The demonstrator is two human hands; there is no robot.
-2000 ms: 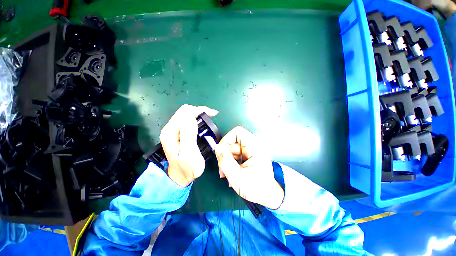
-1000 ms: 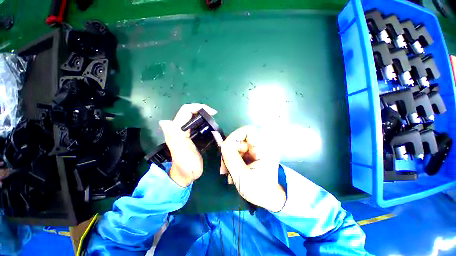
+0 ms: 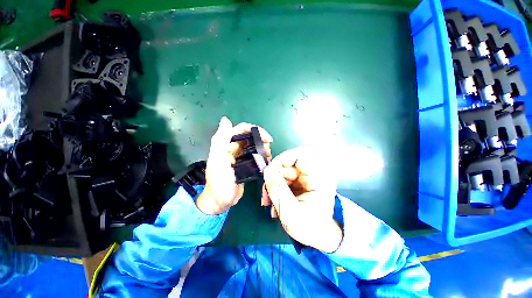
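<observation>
My left hand (image 3: 220, 174) is closed around a black plastic housing (image 3: 248, 166) above the near part of the green work surface (image 3: 233, 70). The housing's prongs and hollow side face up and right. My right hand (image 3: 300, 198) is bent close beside it, fingertips at the housing's right edge. A light, thin sliver shows at those fingertips; I cannot tell whether it is a blade or a fingertip. A dark end shows below my right wrist. The inside of my right palm is hidden.
A black tray (image 3: 74, 204) at left holds a pile of black mouldings, with triangular flange pieces (image 3: 116, 73) near its back. A crumpled clear bag (image 3: 13, 99) lies far left. A blue crate (image 3: 434, 128) at right holds rows of notched parts. Dark specks dot the surface.
The housing has been turned in my left hand, so its prongs point differently. Both hands have shifted slightly right. The blue crate sits a little further right in the picture.
</observation>
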